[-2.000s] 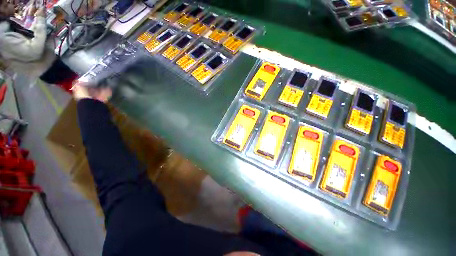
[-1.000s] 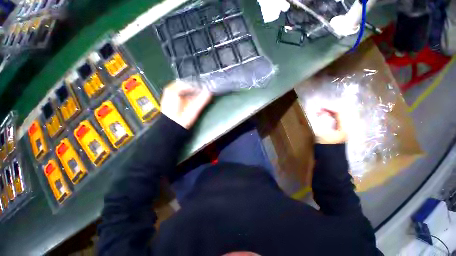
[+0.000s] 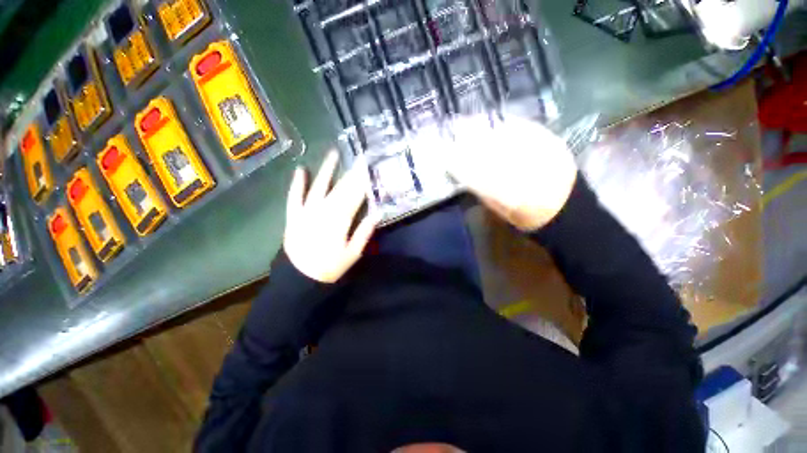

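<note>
The lens carrier sheet (image 3: 425,80), a clear shiny film with a grid of black-bordered lenses, lies on the green bench in front of me. My left hand (image 3: 326,221) is at its lower left corner, palm down with fingers spread, and seems to hold nothing. My right hand (image 3: 513,168) lies over the sheet's lower right part. It is overexposed and its fingertips are lost in glare, so I cannot tell whether it grips the film.
A blister tray (image 3: 285,146) of yellow-orange phones is at the left, its near row back side up. An open carton (image 3: 730,190) heaped with clear film is at the right, below the bench edge. Dark frames and a blue cable (image 3: 768,62) are at the upper right.
My right hand has moved from over the carton to the lens sheet. My left hand's fingers have spread at the sheet's corner. The lens sheet now sits nearer the bench edge.
</note>
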